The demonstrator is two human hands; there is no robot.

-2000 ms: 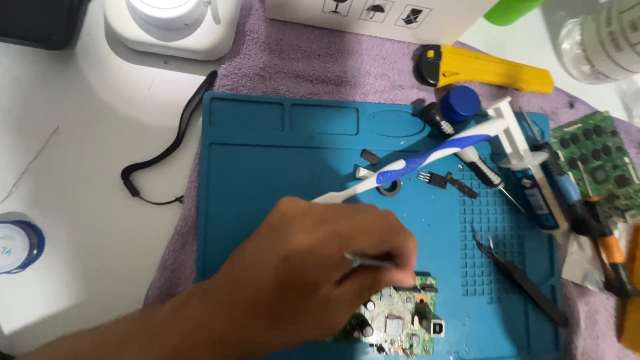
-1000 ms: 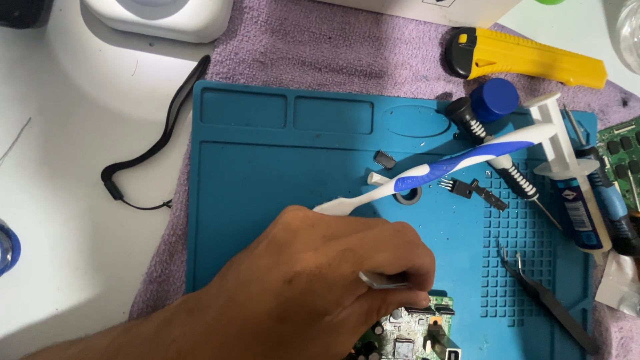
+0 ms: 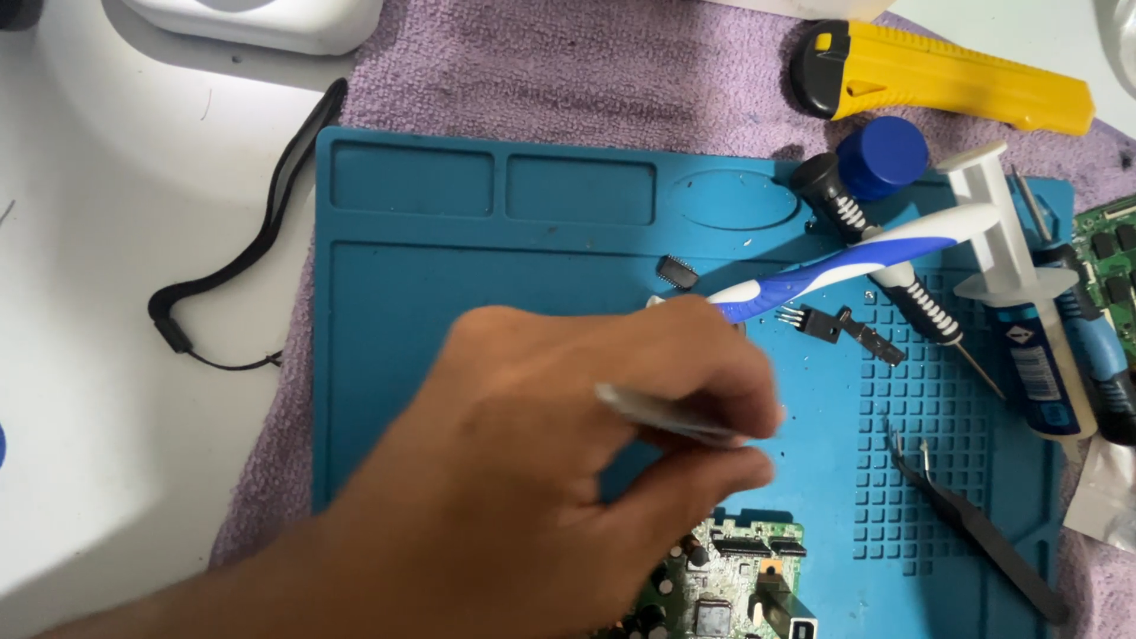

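My left hand (image 3: 568,435) comes in from the lower left, its thumb and index finger closed on a thin metal tool (image 3: 666,415), whose far end is hidden. Its fingertips are apart from the upper edge of a green circuit board (image 3: 710,581) in the image, at the bottom of the blue silicone work mat (image 3: 426,284). The hand covers the board's left part. A white-and-blue toothbrush handle (image 3: 834,271) lies just above the fingers. Near it are a black chip (image 3: 678,272) and a three-legged black component (image 3: 809,323). My right hand is not in view.
On the right lie a screwdriver (image 3: 919,302), a syringe (image 3: 1029,355), black tweezers (image 3: 985,532) and a second green board (image 3: 1118,248). A blue cap (image 3: 882,157) and yellow utility knife (image 3: 958,80) are above. A black strap (image 3: 275,204) rests left of the mat, partly against a purple towel (image 3: 532,80).
My left hand has moved away from the circuit board's upper edge, where its fingertips were earlier, still holding the metal tool. The view has shifted somewhat.
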